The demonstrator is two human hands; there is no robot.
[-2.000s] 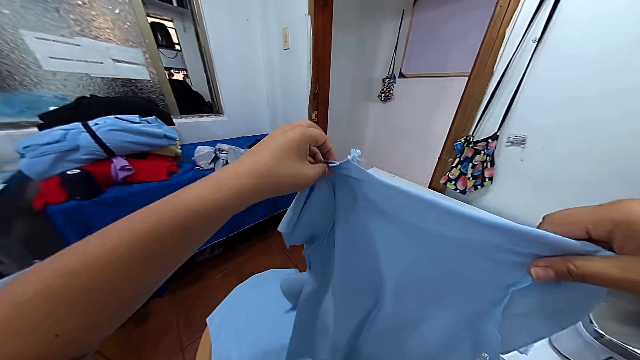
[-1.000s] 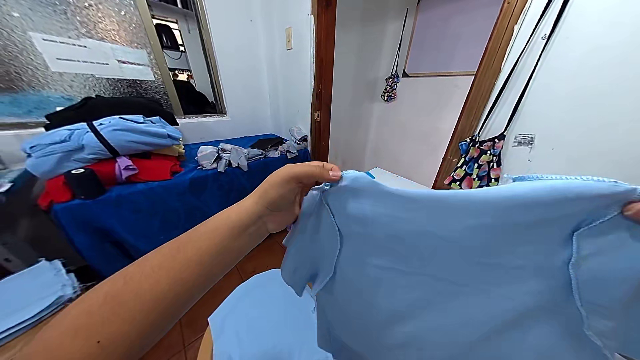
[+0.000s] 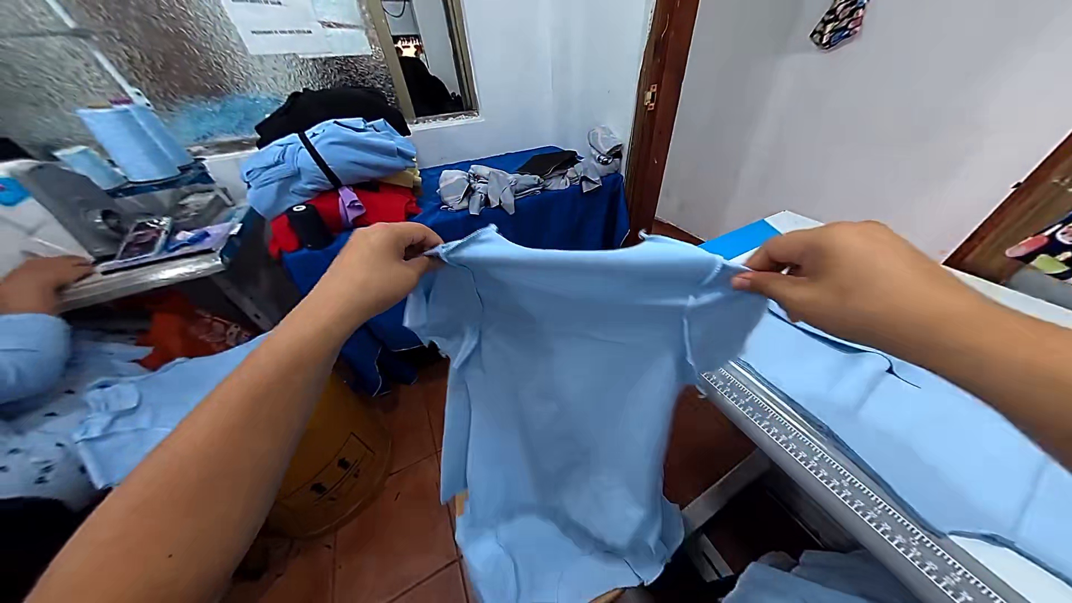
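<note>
A light blue short-sleeved garment (image 3: 578, 360) hangs spread out between my two hands, with seam edges showing at the shoulders and sleeves. My left hand (image 3: 389, 260) pinches its left shoulder corner between thumb and fingers. At the other shoulder, my right hand (image 3: 804, 264) grips the cloth near the sleeve top. The garment's lower end hangs over the tiled floor, its hem folded and partly out of clear sight. Beside it on the right, light blue fabric pieces (image 3: 888, 419) lie on a white table.
A metal ruler (image 3: 837, 477) runs along the table's edge. Another person's hand (image 3: 42, 280) rests by a sewing machine with thread cones (image 3: 134, 142) at left. Folded clothes (image 3: 335, 163) and grey cloth strips (image 3: 494, 188) lie on blue cloth. A yellow bucket (image 3: 343, 469) stands on the floor.
The garment, bunched and slanting two seconds ago, now hangs open and facing me between both hands. The view has swung left and down, bringing in the other person and the ruler.
</note>
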